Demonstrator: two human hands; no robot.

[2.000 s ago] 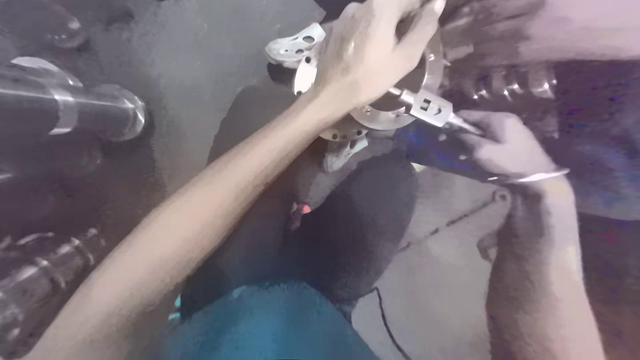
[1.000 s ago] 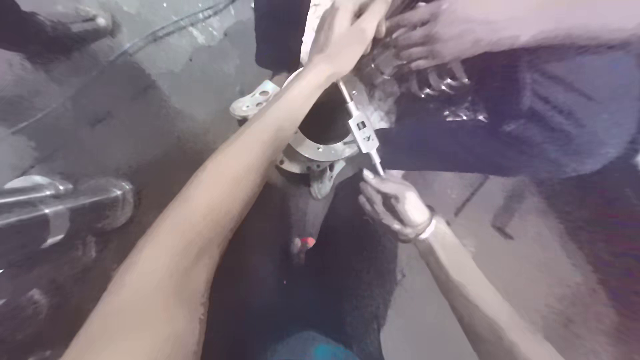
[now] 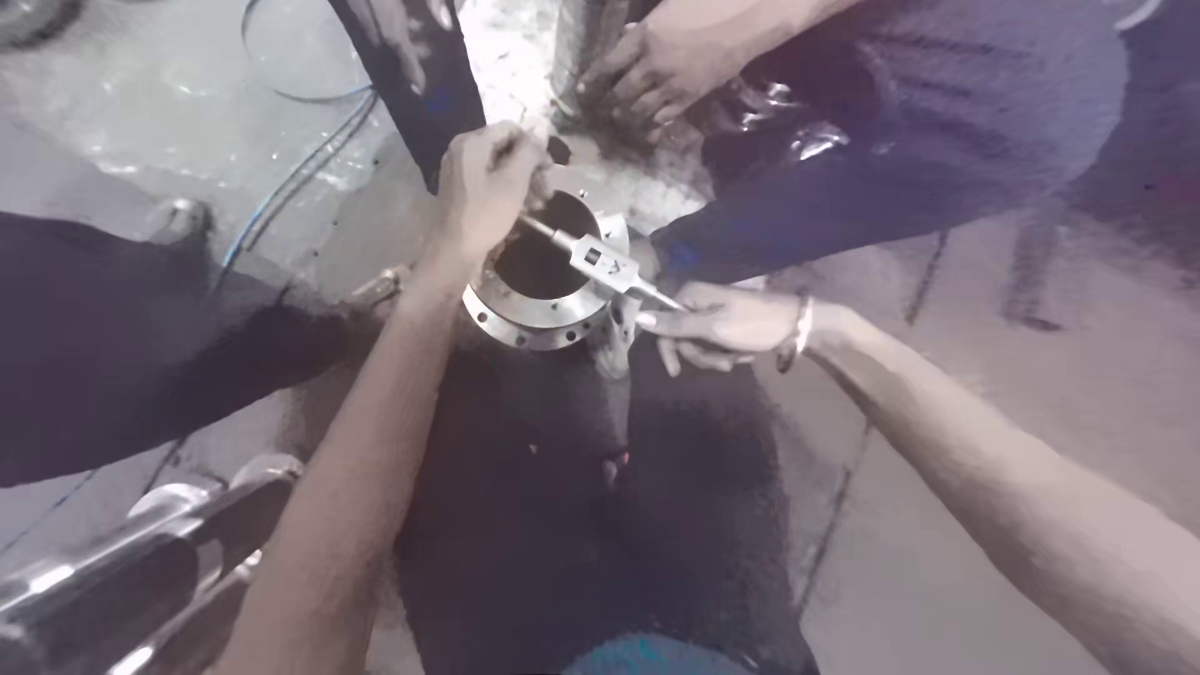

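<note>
A metal tap wrench (image 3: 605, 262), with a rectangular middle body and a rod handle at each end, lies slantwise above a round flanged metal ring (image 3: 534, 323) with bolt holes. My right hand (image 3: 717, 323), with a bracelet at the wrist, grips the lower right handle between thumb and fingers. At the far rim of the ring my left hand (image 3: 492, 183) is closed around the upper left end of the wrench. Any tap under the wrench body cannot be made out. The ring's dark opening shows beneath the tool.
Another person's hand (image 3: 670, 70) rests on a metal part beyond the ring, and a further hand (image 3: 398, 33) hangs at the upper left. Shiny metal cylinders (image 3: 122, 562) lie at the lower left. A blue cable (image 3: 291, 178) runs over the floor.
The wrench has turned from steep to a flatter slant, my right hand moving with it. My left hand has come nearer the ring's opening. The view has shifted.
</note>
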